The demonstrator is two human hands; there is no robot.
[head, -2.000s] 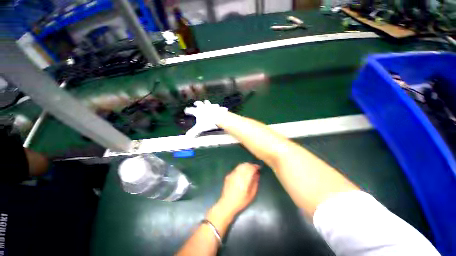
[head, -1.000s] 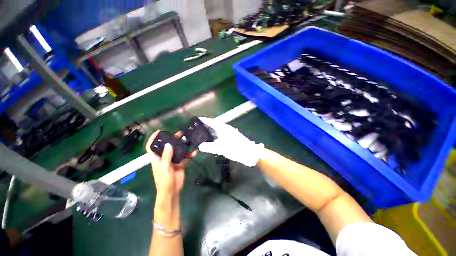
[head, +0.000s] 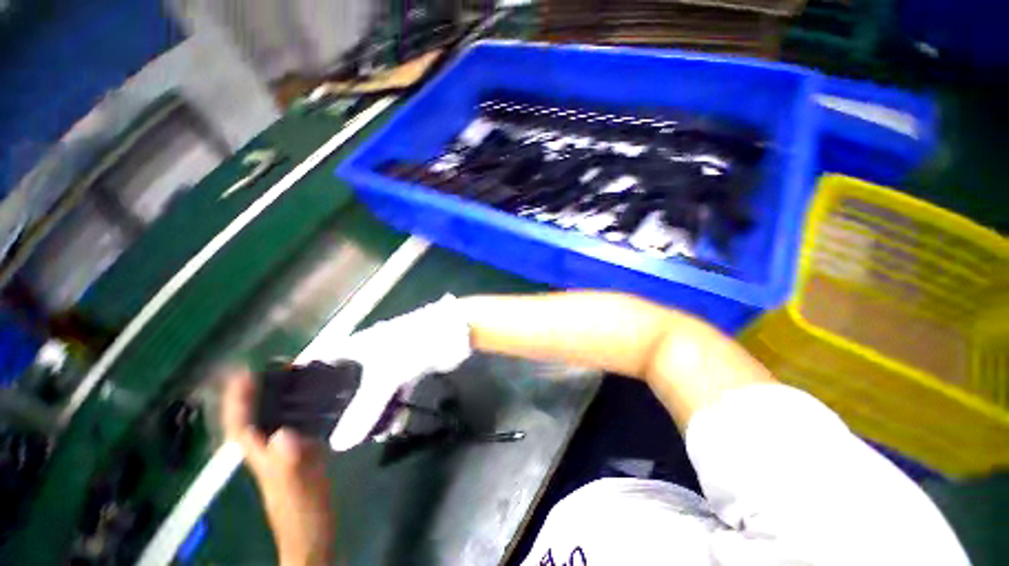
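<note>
Black power adapters [head: 305, 398] are held together between my two hands above the bench edge. My bare left hand [head: 263, 426] grips them from the left, a little blurred. My right hand [head: 389, 370], in a white glove, grips them from the right. Thin black cords [head: 454, 433] hang below the glove, with one plug end pointing right. I cannot tell the exact number of adapters. The large blue bin [head: 531, 238] beyond my right forearm holds rows of black adapters with pale patches.
A yellow lattice crate [head: 819, 365] stands at the right, beside the blue bin. The green conveyor with whitish rails [head: 266, 210] runs along the left, with blurred black adapters [head: 116, 486] on it. Brown cardboard sheets [head: 664, 24] lie behind the bin.
The view has swung right, so the bin and yellow crate show more fully. My hands were empty-looking over belt and bench, then took hold of adapters, now held closer together.
</note>
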